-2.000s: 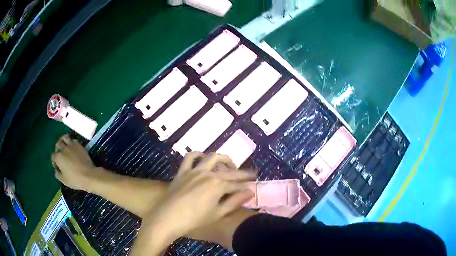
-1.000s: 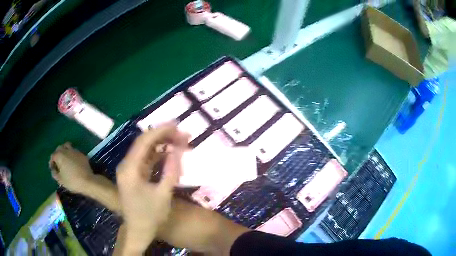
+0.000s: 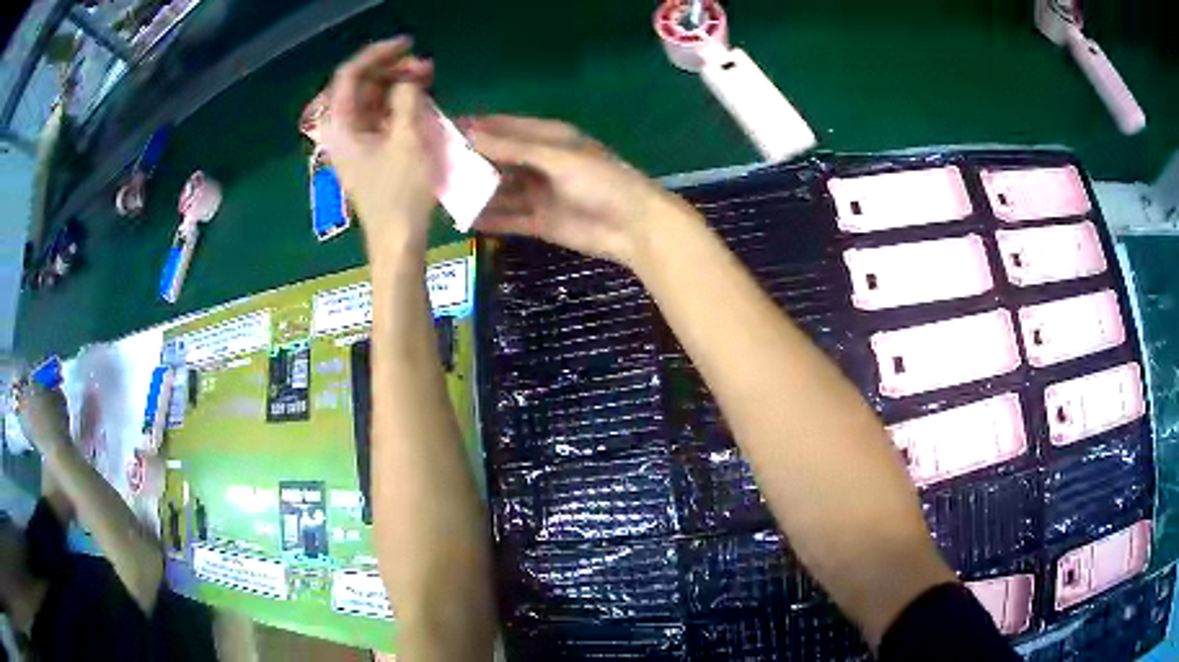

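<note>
My left hand (image 3: pixel 378 145), blurred, is raised over the near edge of the belt and closed on a pale pink piece (image 3: pixel 463 179), which looks like a handle cover. My right hand (image 3: pixel 556 192) is at the other side of this piece, fingers curled close to it; whether they grip it is unclear. An open fan with a blue battery (image 3: pixel 330 203) shows just below my left hand, its head partly hidden. The black parts tray (image 3: pixel 582 375) holds pink covers (image 3: pixel 944 352) in two columns on its right side.
The green belt (image 3: pixel 543 71) carries closed fans (image 3: pixel 763 106) at centre and far right, and open fans (image 3: pixel 172 269) at left. A yellow-green printed mat (image 3: pixel 246 453) lies left of the tray. Another worker's arm (image 3: pixel 97 485) reaches in at far left.
The view has swung left, showing the mat and other worker. My left hand carried a pink piece from over the tray to the belt edge. My hands, apart before, are now together around it.
</note>
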